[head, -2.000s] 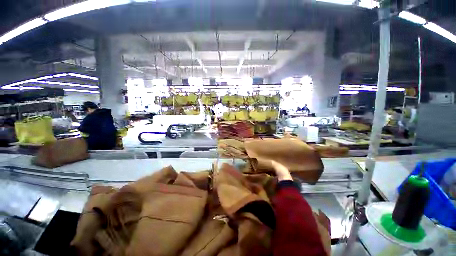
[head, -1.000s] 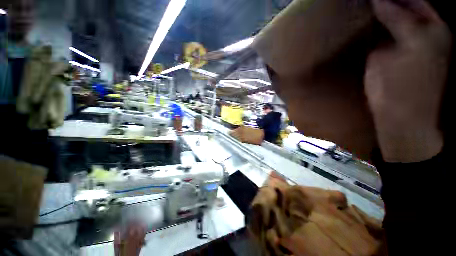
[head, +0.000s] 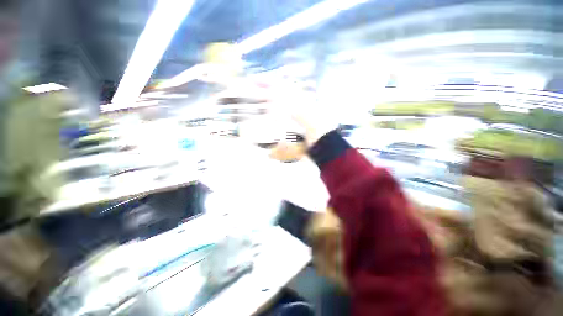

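Observation:
The view is heavily blurred and overexposed. My right hand (head: pixel 308 128) reaches forward near the middle, at the end of a dark red sleeve with a black cuff. Its fingers are washed out. A small brown piece (head: pixel 287 150) shows just beside the hand; I cannot tell whether the hand touches it. Brown bag pieces (head: pixel 515 222) are heaped at the right, and more brown material (head: pixel 327 244) shows left of my forearm. My left hand is not in view.
A white sewing machine (head: pixel 231 265) with a blue line stands on a white table at the lower left. Another brown piece (head: pixel 25 259) is at the left edge. A blurred person with yellow-tan pieces (head: pixel 37 142) is at the far left. Yellow-green goods (head: pixel 413 109) show behind.
The view has swung from the pile to the left and partly back. The brown panel and hand raised close at the upper right are gone. My red-sleeved right arm now stretches forward.

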